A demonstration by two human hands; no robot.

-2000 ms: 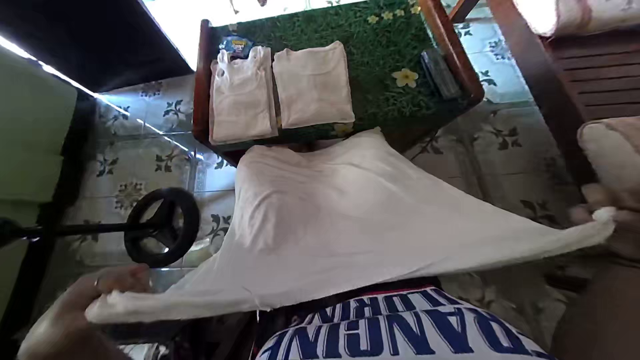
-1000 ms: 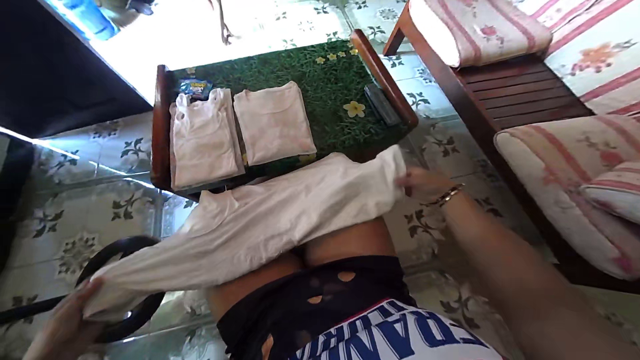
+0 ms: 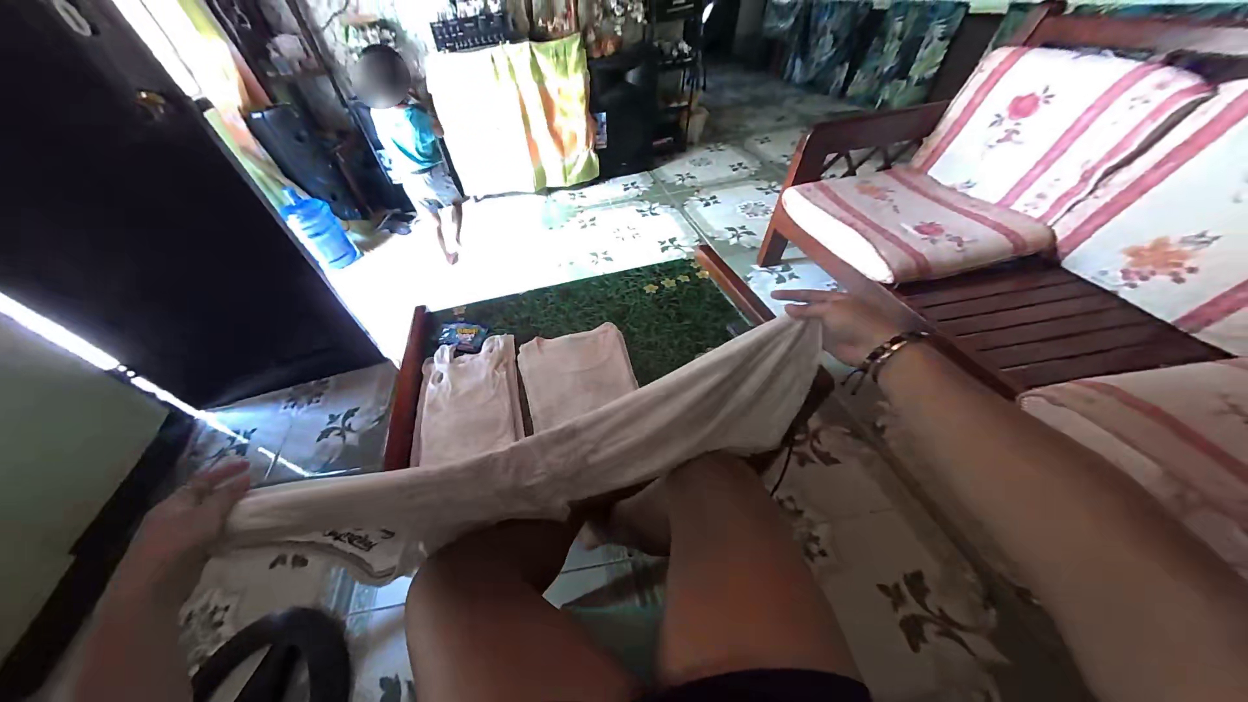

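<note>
A white garment (image 3: pixel 585 453) is stretched in a long gathered band above my knees, with dark printing near its left end. My left hand (image 3: pixel 200 512) grips that end at the lower left. At the other end, higher up on the right, my right hand (image 3: pixel 838 322) holds the cloth between thumb and fingers, with the index finger pointing out. Beyond the garment, a folded white sleeveless shirt (image 3: pixel 470 405) and a folded white shirt (image 3: pixel 575 375) lie side by side on a low table (image 3: pixel 585 297) with a green grass-pattern top. The band covers their near edges.
A small blue packet (image 3: pixel 462 337) sits at the table's far left. To the right stands a wooden sofa (image 3: pixel 1014 312) with striped floral cushions. A black round base (image 3: pixel 283 634) is at lower left. A person (image 3: pixel 414 146) stands beyond the table, near a blue water jug (image 3: pixel 322 231).
The garment, spread wide at first, is now a narrow band pulled between both hands. The right hand has lifted its end up and away. The view has tilted up, showing the room beyond.
</note>
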